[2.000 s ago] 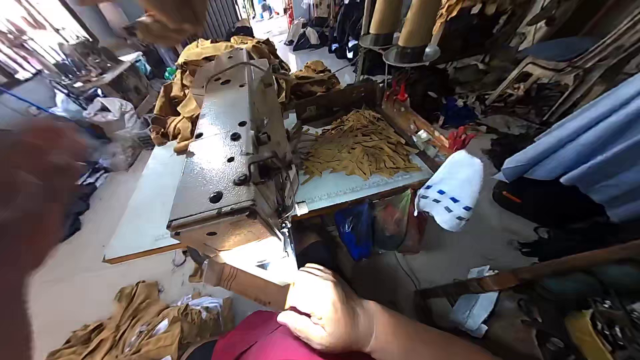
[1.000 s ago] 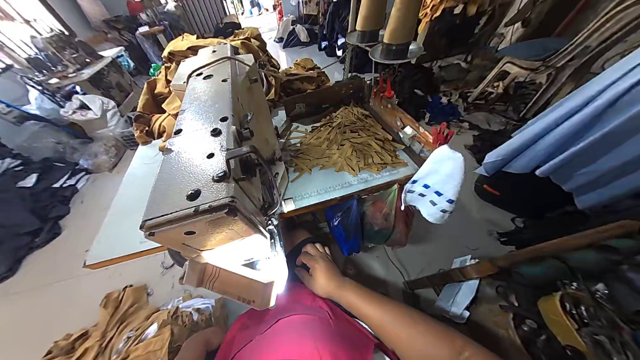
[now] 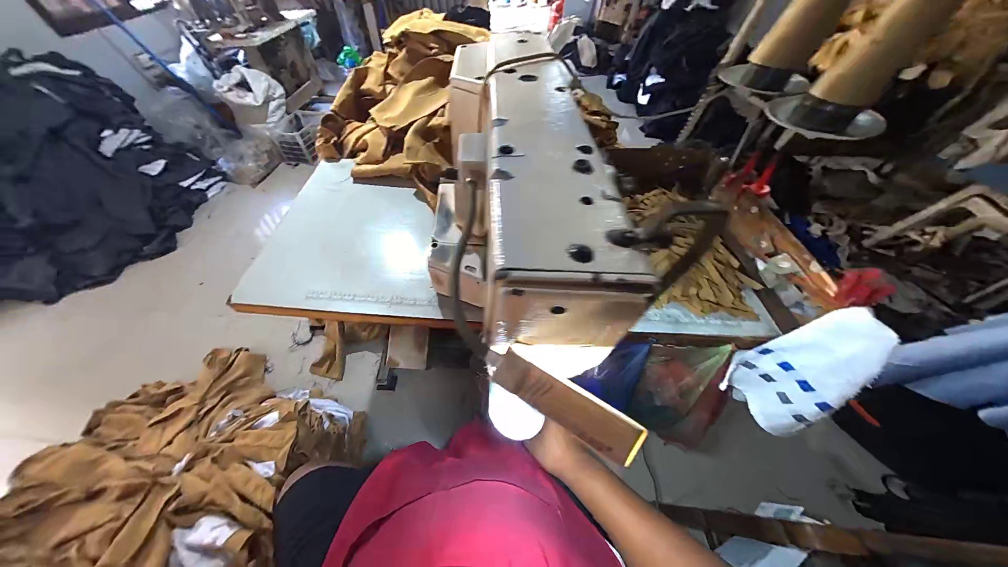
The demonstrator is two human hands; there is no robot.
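An industrial sewing machine head [image 3: 559, 181] fills the middle of the view, over a light table [image 3: 339, 236]. My right hand [image 3: 551, 445] is below its near end, partly behind a brown cardboard-like strip [image 3: 575, 409]; its fingers are hidden, so what it holds does not show. Bright lamp glare covers the spot beside it. My left hand is out of view. Brown cut fabric pieces [image 3: 701, 260] lie heaped on the table right of the machine, and larger brown fabric [image 3: 394, 110] is piled behind it on the left.
Brown garments [image 3: 181, 449] lie on the floor at lower left, with a dark fabric heap [image 3: 87, 173] beyond. Thread cones [image 3: 858, 63] stand at upper right. A white cloth with blue marks [image 3: 811, 370] hangs by the table's right end. A wooden bar [image 3: 850, 542] crosses the lower right.
The view has turned left. My right hand showed beside the machine's near end in the earlier frames; now the strip partly covers it. The blurred hand at the left edge two seconds ago is gone.
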